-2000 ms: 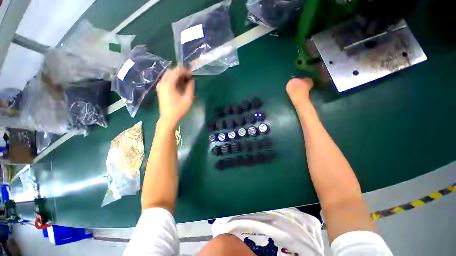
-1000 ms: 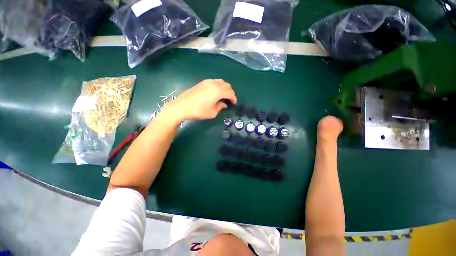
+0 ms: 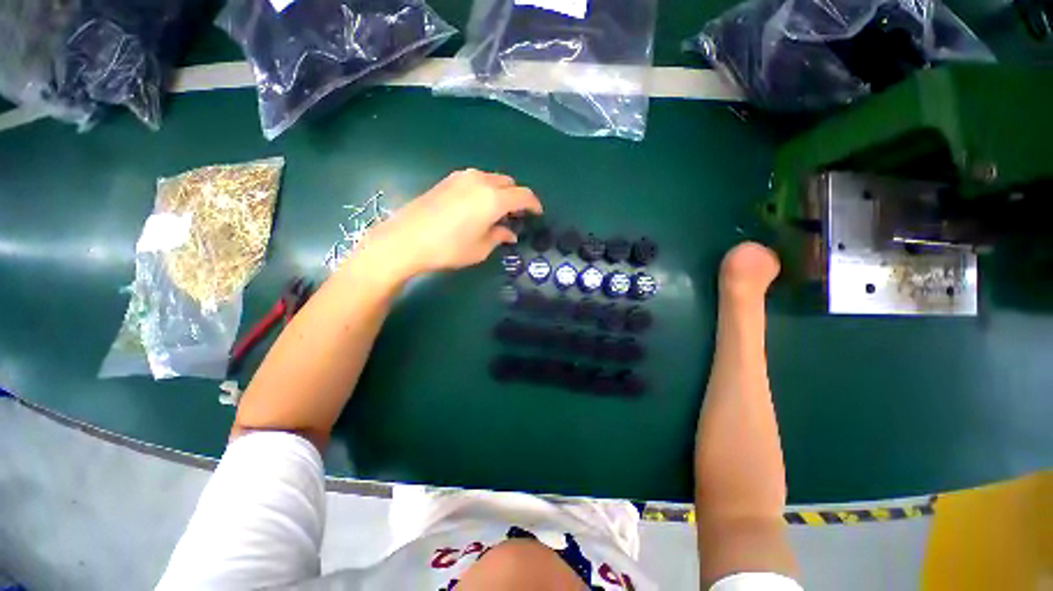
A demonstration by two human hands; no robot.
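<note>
Black round parts (image 3: 568, 335) stand in several neat rows on the green bench in front of me. One row shows white faces (image 3: 591, 278); the others look dark. My left hand (image 3: 476, 219) is at the left end of the back row, fingers bent around a dark part that they partly hide; whether it grips the part or only touches it is unclear. My right hand (image 3: 749, 271) rests as a closed fist on the bench, right of the rows and beside the green press (image 3: 901, 139). Nothing shows in it.
A steel base plate (image 3: 878, 277) lies under the press. A clear bag of tan pins (image 3: 219, 237), red-handled pliers (image 3: 263, 326) and loose pale pins (image 3: 356, 226) lie left. Clear bags of black parts (image 3: 566, 64) line the back. A yellow surface (image 3: 993, 537) is at lower right.
The view has turned and shifted. My left hand has moved from the bags at the back to the left end of the back row. My right hand remains a fist near the press.
</note>
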